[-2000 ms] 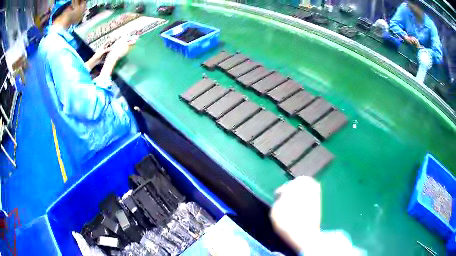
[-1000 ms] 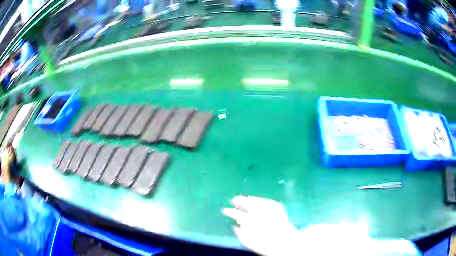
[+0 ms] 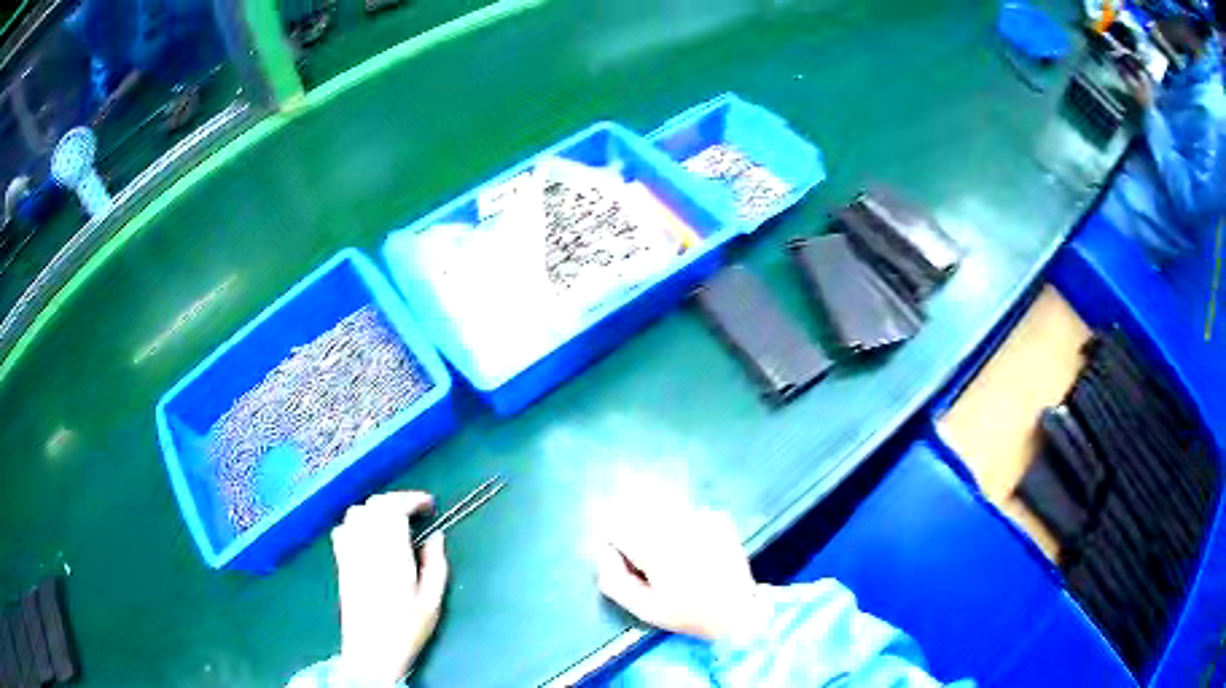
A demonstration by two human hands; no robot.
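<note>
My left hand [image 3: 383, 578] is at the lower left, with thumb and forefinger around the rear end of the tweezers [image 3: 464, 508], whose tips point up and right. My right hand [image 3: 679, 554] is at the lower centre, bright and washed out, fingers curled; whether it holds anything is unclear. The large left bin [image 3: 195, 491] holds many small silver pins. The middle bin [image 3: 592, 333] holds small dark and silver fittings on white bag plastic. The small right bin [image 3: 807, 159] holds tiny silver bits.
Several black housings [image 3: 764, 333] lie right of the bins on the green bench. More housings [image 3: 38, 638] show at the lower left edge. A blue carton [image 3: 874, 565] with cardboard and black parts stands beside the bench. A person in light blue [image 3: 1183, 161] is at upper right.
The view has swung right, from the housing rows to the bins. The tweezers lay loose below the bins; now my left hand has them. Both hands are now in view, where one showed before.
</note>
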